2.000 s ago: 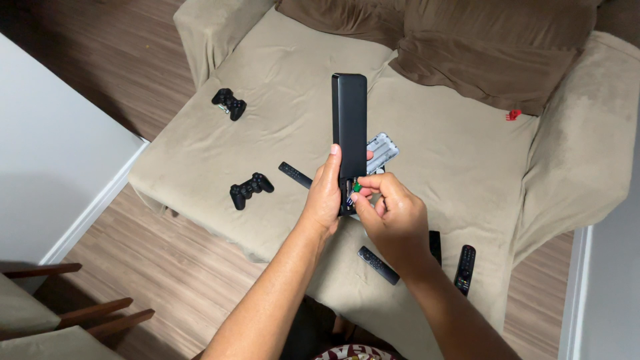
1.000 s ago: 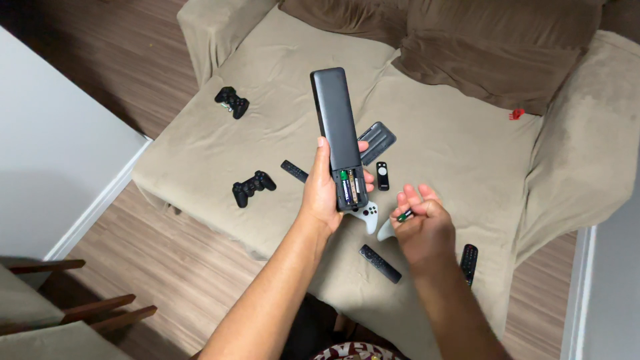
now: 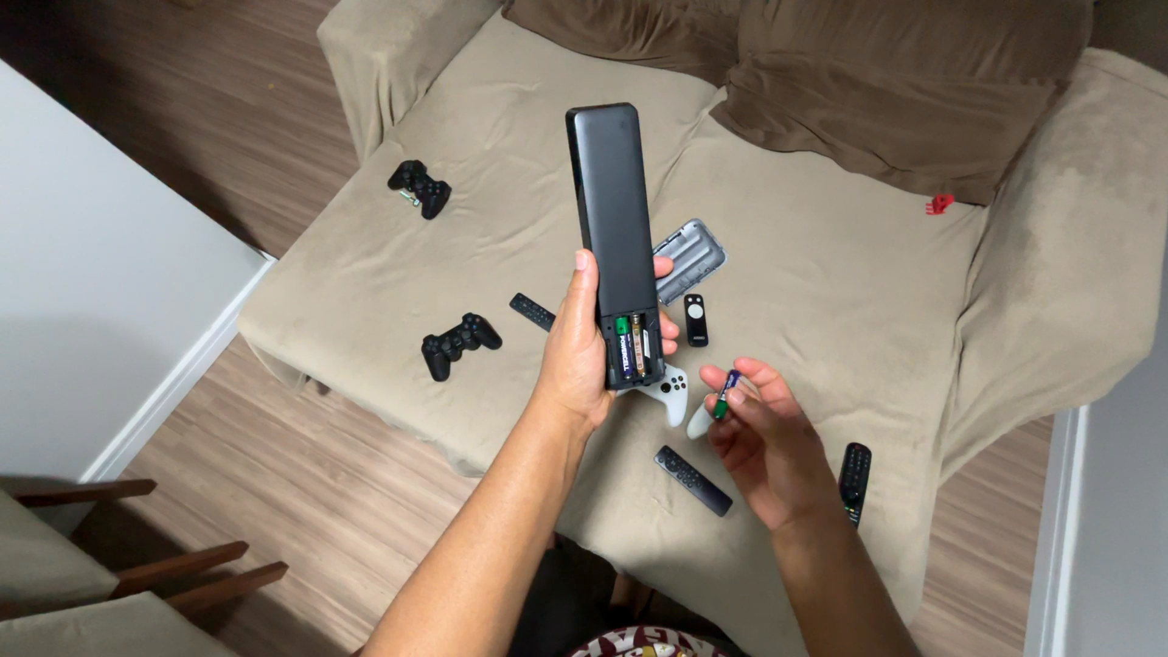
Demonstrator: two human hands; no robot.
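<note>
My left hand (image 3: 577, 356) grips a black remote control (image 3: 617, 210), its back towards me and its battery bay uncovered at the lower end. Two batteries lie side by side in the bay: one green and dark blue (image 3: 626, 347), the other copper-coloured (image 3: 639, 345). To the right and a little lower, my right hand (image 3: 766, 429) pinches a green and blue battery (image 3: 726, 394) between thumb and fingers, apart from the remote. A grey plastic cover (image 3: 695, 260) shows its inner side behind the remote. A white game controller (image 3: 673, 394) is partly hidden below the remote.
On the beige covered sofa (image 3: 511, 182) lie two black game controllers (image 3: 460, 345), a small black remote with a round pale pad (image 3: 695, 319), other dark remotes (image 3: 693, 481) and a small red object (image 3: 940, 203). Brown cushions (image 3: 876, 100) line the back; wooden chair legs (image 3: 201, 566) stand lower left.
My right hand has moved away from the remote's battery bay to the right, with a battery in its fingers. The bay, covered by my fingers two seconds ago, now shows.
</note>
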